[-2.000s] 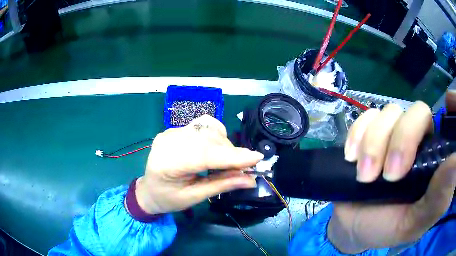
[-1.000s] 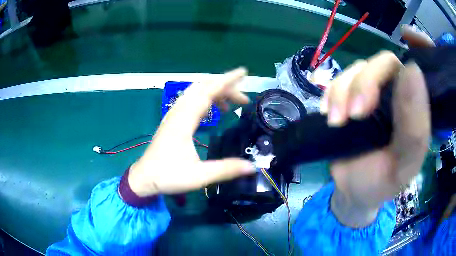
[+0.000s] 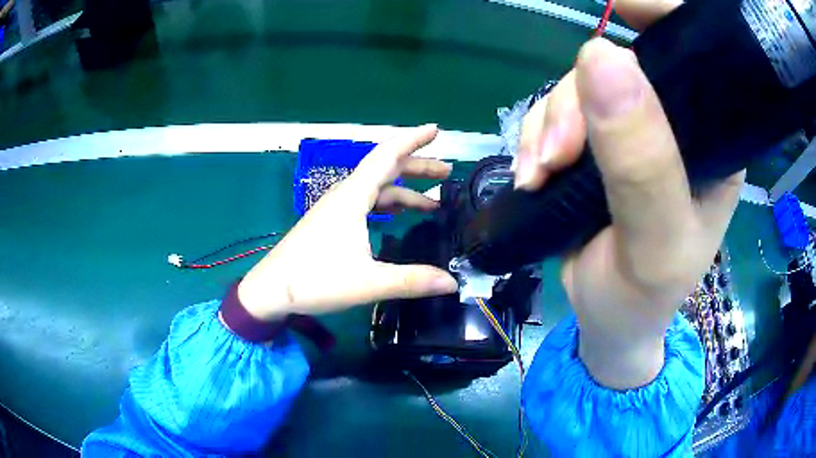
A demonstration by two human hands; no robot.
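Note:
The black lens housing (image 3: 447, 331) stands on the green bench, its round lens (image 3: 490, 182) partly hidden by the screwdriver. A small silver-white motor (image 3: 476, 284) sits on it beside the lens, with yellow and dark lead wires (image 3: 501, 331) running down. My right hand (image 3: 635, 170) grips the thick black electric screwdriver (image 3: 555, 215), tilted, its tip end at the motor. The exact tip contact is hidden. My left hand (image 3: 335, 233) is spread with thumb and fingers apart; the thumb tip is at the motor's left edge, and the fingers are left of the lens. It holds nothing visible.
A blue box of screws (image 3: 324, 183) is behind my left hand. A red-and-black lead (image 3: 224, 259) lies at left. The wrapped grease jar (image 3: 517, 121) is mostly hidden behind my right hand. A motor tray (image 3: 720, 349) is at right, and a pale rail (image 3: 179, 148) crosses behind.
The screwdriver in my right hand has swung from nearly level to a steeper tilt over the motor. My left hand has opened from its pinch at the motor, its thumb staying beside it.

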